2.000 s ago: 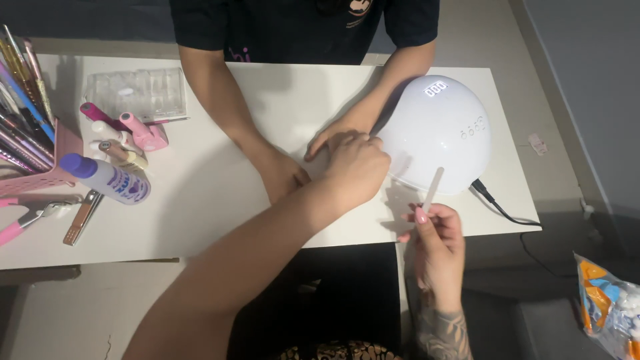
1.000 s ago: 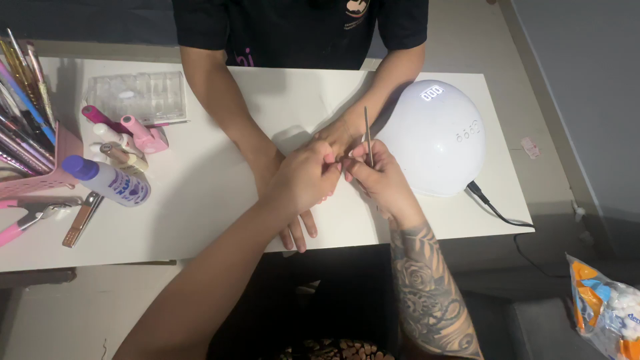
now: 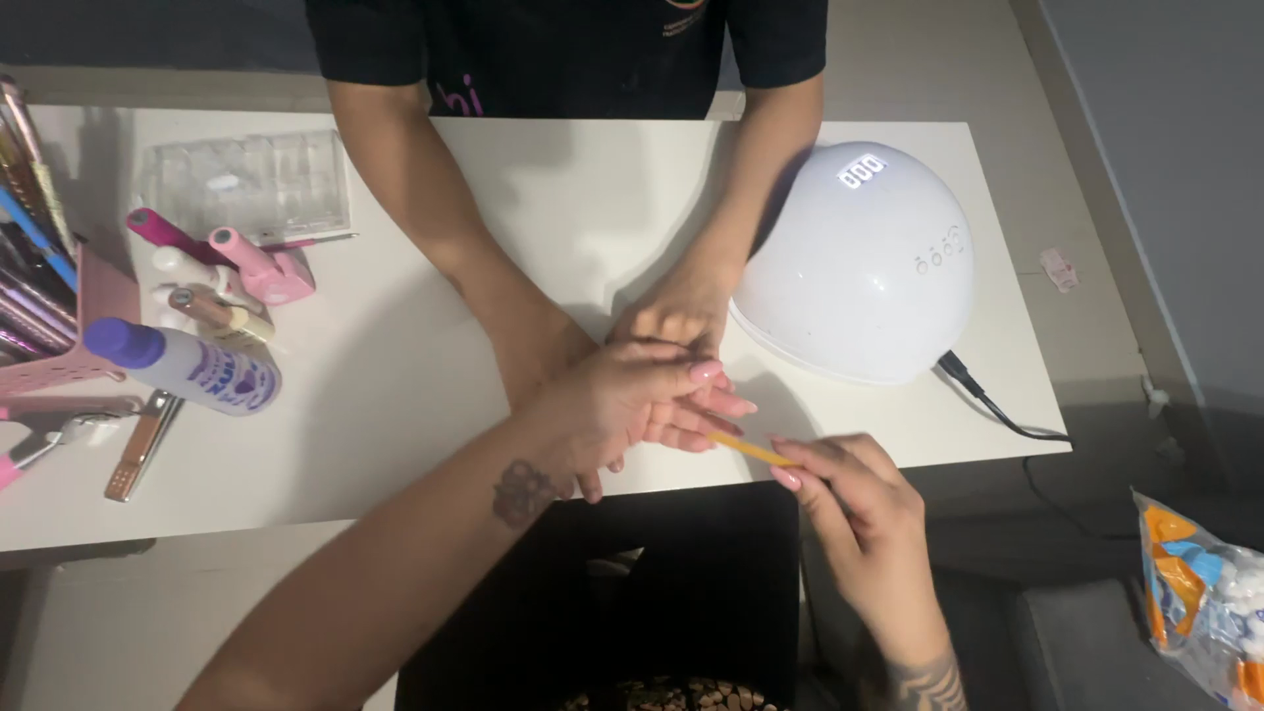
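My left hand point(image 3: 637, 400) is turned palm up over the white table, fingers spread. It lies just in front of another person's hand point(image 3: 676, 311), perhaps touching its fingers; no object shows in my palm. Between the thumb and fingers of my right hand point(image 3: 859, 504) is a thin nail file point(image 3: 752, 450), its yellow-orange side showing and its far tip by my left fingertips. The other person's second hand point(image 3: 548, 360) rests partly hidden under my left hand and wrist. A white dome nail lamp point(image 3: 859, 267) with a lit display stands right of the hands.
At the left are a pink basket point(image 3: 107, 301) of pens or brushes, a purple-capped bottle point(image 3: 188, 365), small polish bottles point(image 3: 262, 267), a clear compartment box point(image 3: 247, 183) and a metal nail clipper point(image 3: 143, 444). A black cable point(image 3: 992, 400) leaves the lamp over the table's right edge.
My right hand has moved away from the other person's hand, toward the near right, with the file still in it. My left hand has turned over and its fingers have spread.
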